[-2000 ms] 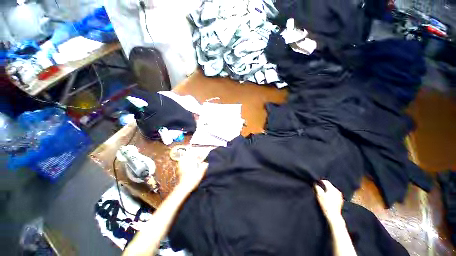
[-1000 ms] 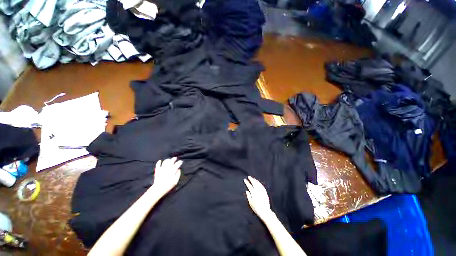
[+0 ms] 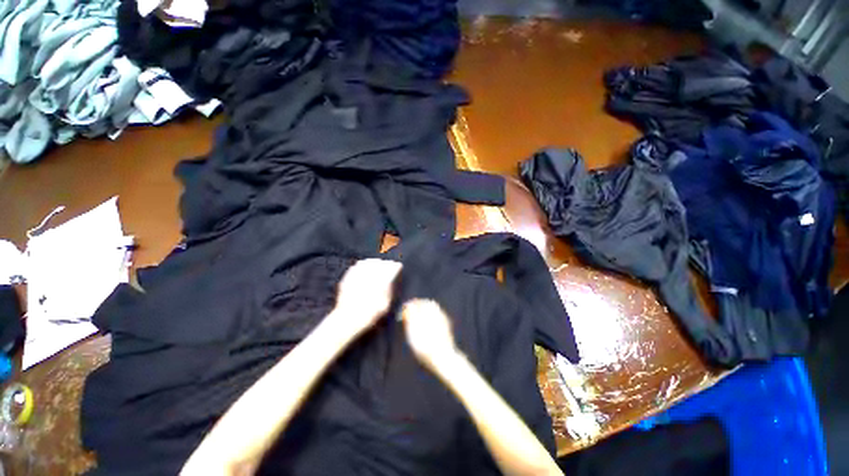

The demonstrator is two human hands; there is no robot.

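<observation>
A black garment (image 3: 223, 316) of matt cloth lies spread over the table in front of me, with a sleeve out to the right. My left hand (image 3: 369, 286) is closed on the black garment near its middle. My right hand (image 3: 428, 327) is just right of it, fingers curled on the same cloth. The two hands are close together but apart. The fingertips are blurred, so the pinched edge is hard to make out.
Brown glossy table (image 3: 549, 84). Pale grey-green pieces (image 3: 74, 65) lie far left. White paper (image 3: 74, 279) and a yellow tape roll (image 3: 17, 404) lie left. A dark grey shiny piece (image 3: 614, 214) and navy garments (image 3: 763, 204) lie right. A blue bin or bag (image 3: 773, 409) is below the table's right edge.
The view has turned right from the left side of the table. My hands, flat and apart on the cloth a second ago, have come together and curled. The garment's right sleeve now stands out separately.
</observation>
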